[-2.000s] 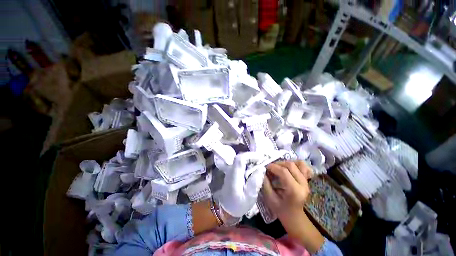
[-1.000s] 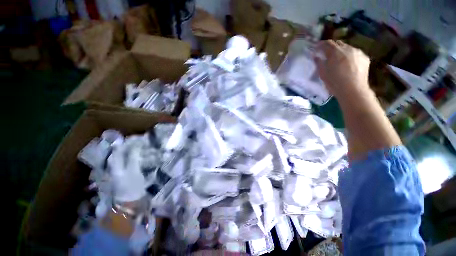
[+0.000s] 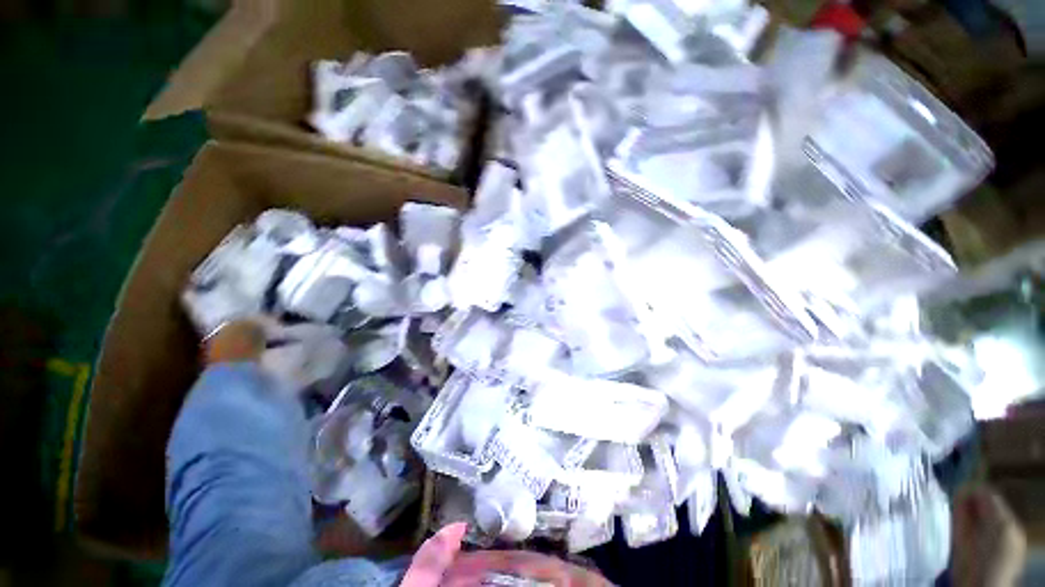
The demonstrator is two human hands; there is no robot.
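White moulded housings with rectangular open frames and rounded ends lie in a large heap across the middle. More white parts lie in the open carton at left. My left hand, in a white glove, reaches into this carton among the parts; it blends with them, so its fingers and any hold are unclear. Its bare wrist and blue sleeve show below. My right hand is bare, blurred and low at the right edge, away from the heap's middle; its fingers cannot be made out.
A second open carton with white parts stands behind the first. A small brown box sits at the bottom right, beside stacked white strips. Green floor shows at left.
My right hand has come down from the heap's far side to the lower right edge. My left hand has moved up and slightly left in the carton. The view has shifted closer over the heap.
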